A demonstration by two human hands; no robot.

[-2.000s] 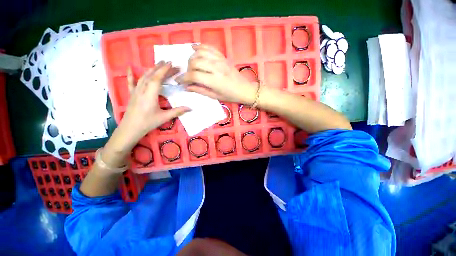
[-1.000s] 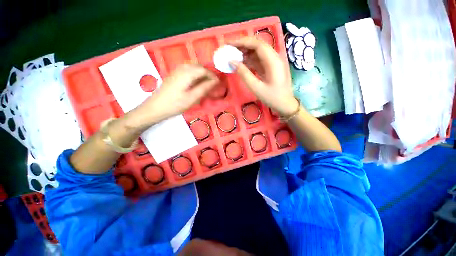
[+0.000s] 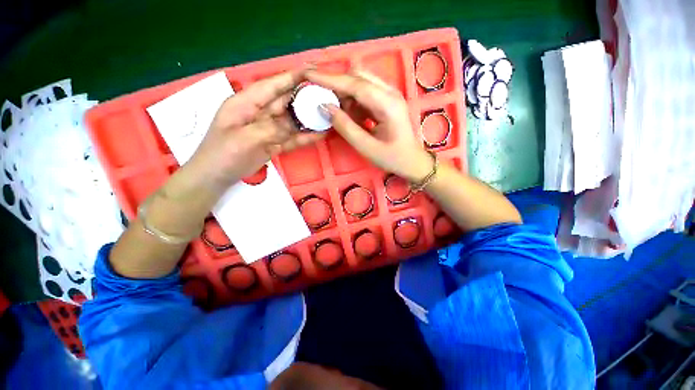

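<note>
My left hand (image 3: 242, 131) holds a dark-edged watch case ring (image 3: 296, 114) above the upper middle of the red foam tray (image 3: 381, 70). My right hand (image 3: 375, 122) holds a white round sticker disc (image 3: 315, 107) at thumb and fingertips, lying over the ring, so most of the ring is hidden. I cannot tell whether the disc is stuck to it. A white die-cut sticker sheet (image 3: 263, 217) lies slanted on the tray, partly under my left forearm. Rings sit in the tray's lower rows and right column.
A heap of holed waste sheets (image 3: 65, 175) lies left of the tray. Loose discs (image 3: 488, 80) lie at its upper right. A stack of white strips (image 3: 587, 114) and a large whitish sheet pile (image 3: 659, 122) are at right. A second red tray (image 3: 62, 324) shows at lower left.
My right hand took a white disc, and my left hand now has a ring. Both hands have come together. The sheet shows a round opening. The view has shifted.
</note>
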